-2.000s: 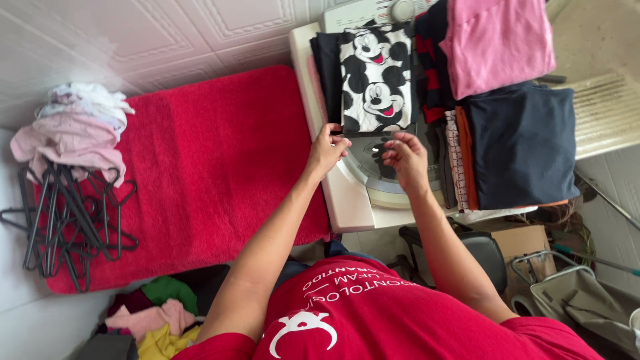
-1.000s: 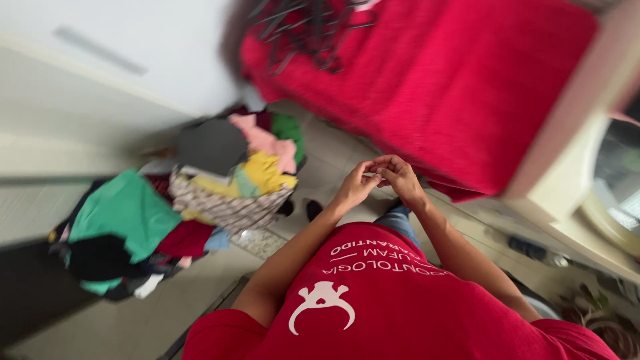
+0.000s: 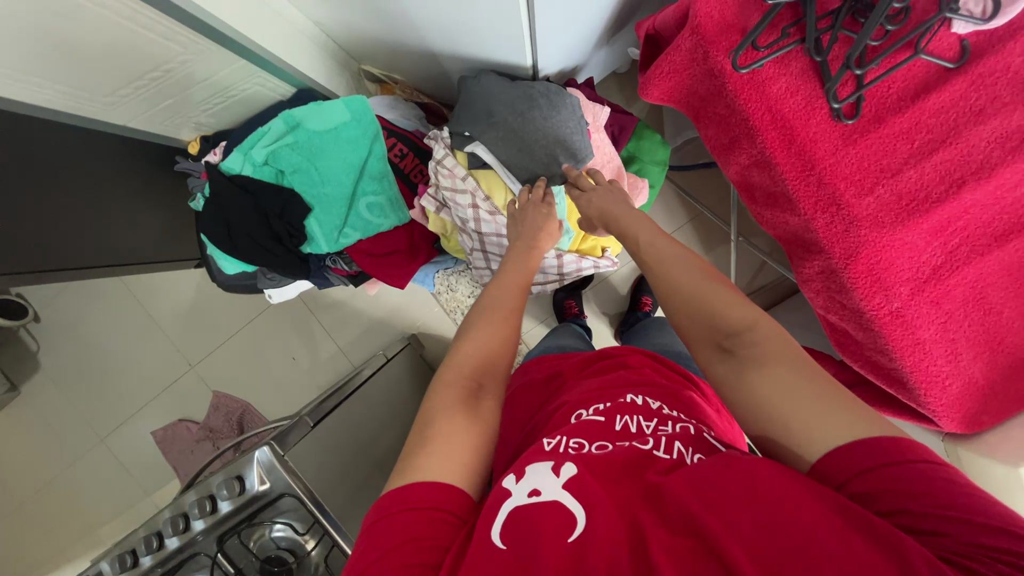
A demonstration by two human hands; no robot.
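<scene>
A dark gray cloth garment (image 3: 520, 124) lies on top of the right-hand clothes pile. My left hand (image 3: 534, 220) is at its lower edge, fingers pointing away from me. My right hand (image 3: 596, 200) reaches its lower right corner with the index finger extended. Whether either hand grips the fabric cannot be made out. Under and around it are a checked cloth (image 3: 480, 228), yellow fabric (image 3: 600, 242), a pink garment (image 3: 596, 132) and a green one (image 3: 646, 156). The left-hand pile holds a turquoise towel (image 3: 320, 172), a black garment (image 3: 252, 220) and a dark red one (image 3: 396, 252).
A table or board covered with a red towel (image 3: 864, 184) stands at the right, with several black hangers (image 3: 856, 48) on it. A gas stove (image 3: 240, 512) is at the lower left. A mauve cloth (image 3: 210, 432) lies on the tiled floor. White cabinet doors (image 3: 448, 32) stand behind the piles.
The view has swung left, from the folded clothes on the washing machine to the clothes piles. My hands, together in front of me one second ago, have reached out to the gray garment and moved apart.
</scene>
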